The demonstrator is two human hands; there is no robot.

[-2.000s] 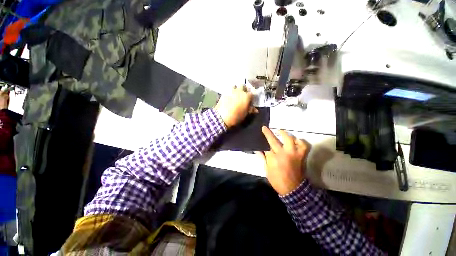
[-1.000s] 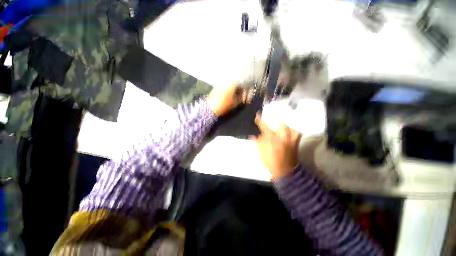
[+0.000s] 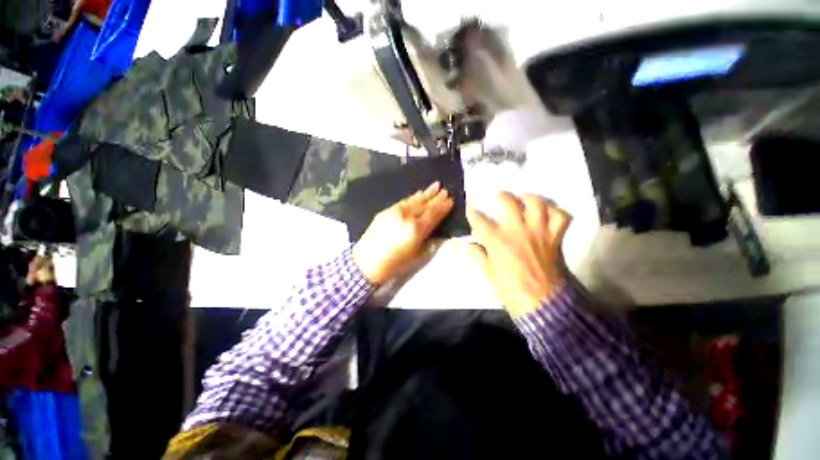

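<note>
A black fabric piece (image 3: 382, 189) lies flat on the white machine bed, its right end at the presser foot and needle area (image 3: 450, 135). My left hand (image 3: 405, 235) rests on its lower part, fingers together, pressing it flat. My right hand (image 3: 521, 243) is at its right edge, fingertips down and slightly spread; whether they pinch the edge cannot be told. A camouflage piece (image 3: 325, 172) joins the black piece on the left, and the chain runs on to a camouflage heap (image 3: 193, 135).
Camouflage strips (image 3: 643, 166) are stacked under the machine arm, with a slim dark tool (image 3: 748, 235) to their right. The lit display (image 3: 688, 66) is above. Blue plastic (image 3: 76, 81) and a person's red sleeve (image 3: 38, 328) are at far left. Black cloth (image 3: 441, 386) hangs below the table edge.
The camera view has shifted. My left hand has moved back from beside the needle onto the black piece's lower part and flattened. The black piece shows more openly left of the needle.
</note>
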